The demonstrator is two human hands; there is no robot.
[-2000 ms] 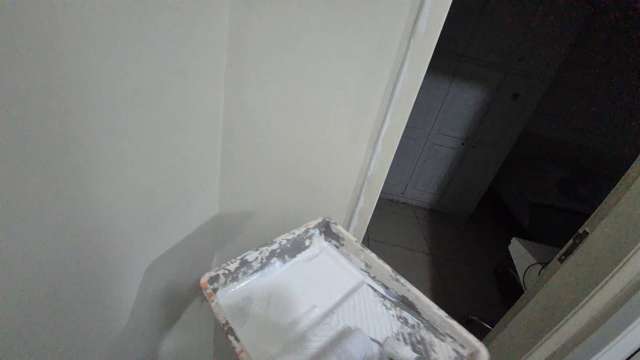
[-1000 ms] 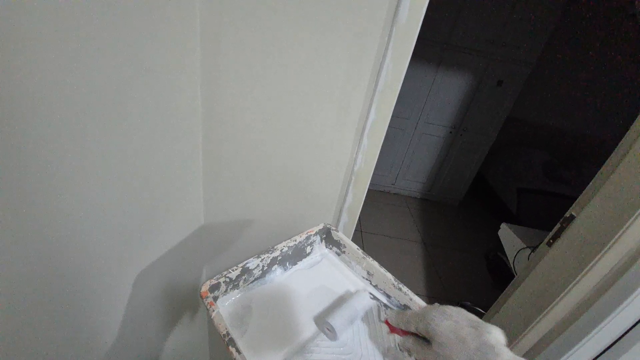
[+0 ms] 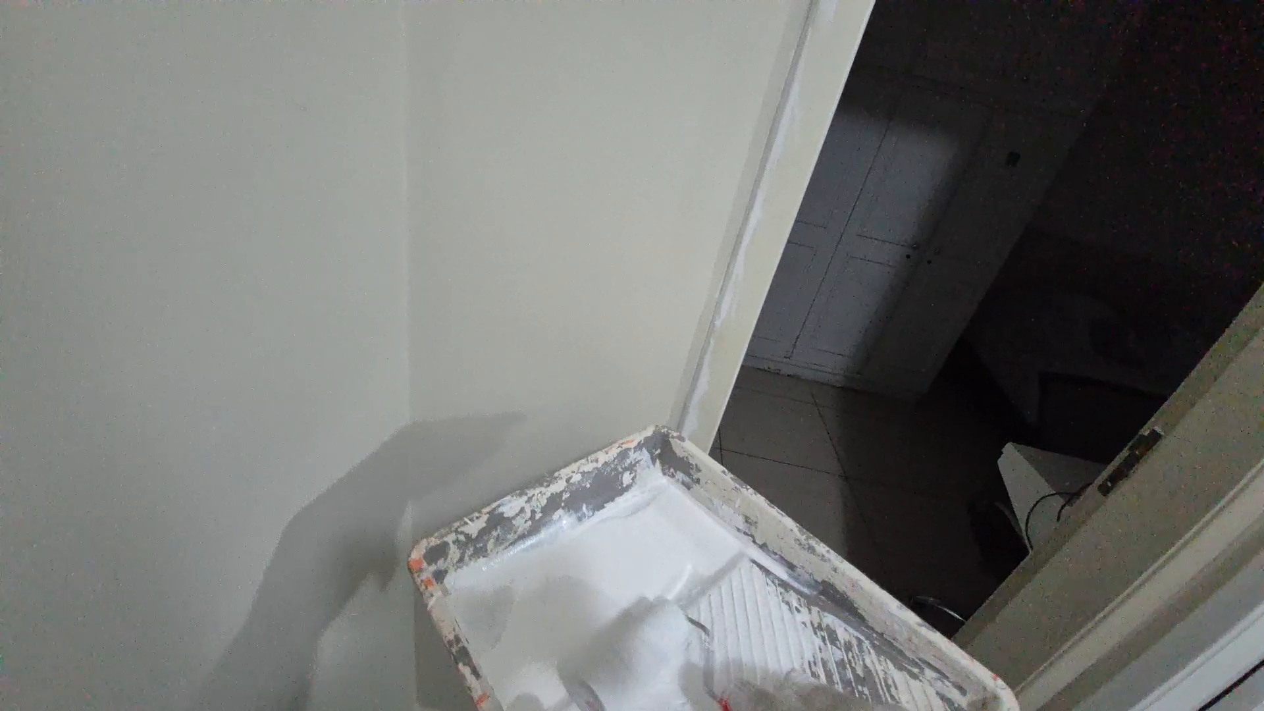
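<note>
A paint tray [image 3: 553, 499] crusted with old paint is tilted across the lower middle, with white paint [image 3: 632, 543] in its well and more over its ribbed ramp [image 3: 780, 622]. A small paint roller [image 3: 637, 647], blurred and coated white, rests at or just over the paint where the ramp meets the well. At the bottom edge my right hand [image 3: 790, 691], in a pale glove, is shut on the roller's handle, of which a bit of red shows; most of the hand is cut off. My left hand is out of view.
Pale walls [image 3: 563, 197] meet in a corner at left, with the tray's shadow on them. A door frame [image 3: 755, 247] with white smears edges the doorway. Beyond are a cupboard [image 3: 869, 227], floor tiles [image 3: 780, 464] and a white box-like thing [image 3: 1047, 479] with a cable. A second jamb [image 3: 1136, 513] stands at right.
My right hand, plain over the ramp one second ago, has moved down toward the bottom edge. The roller has shifted from the ramp's side toward the paint well.
</note>
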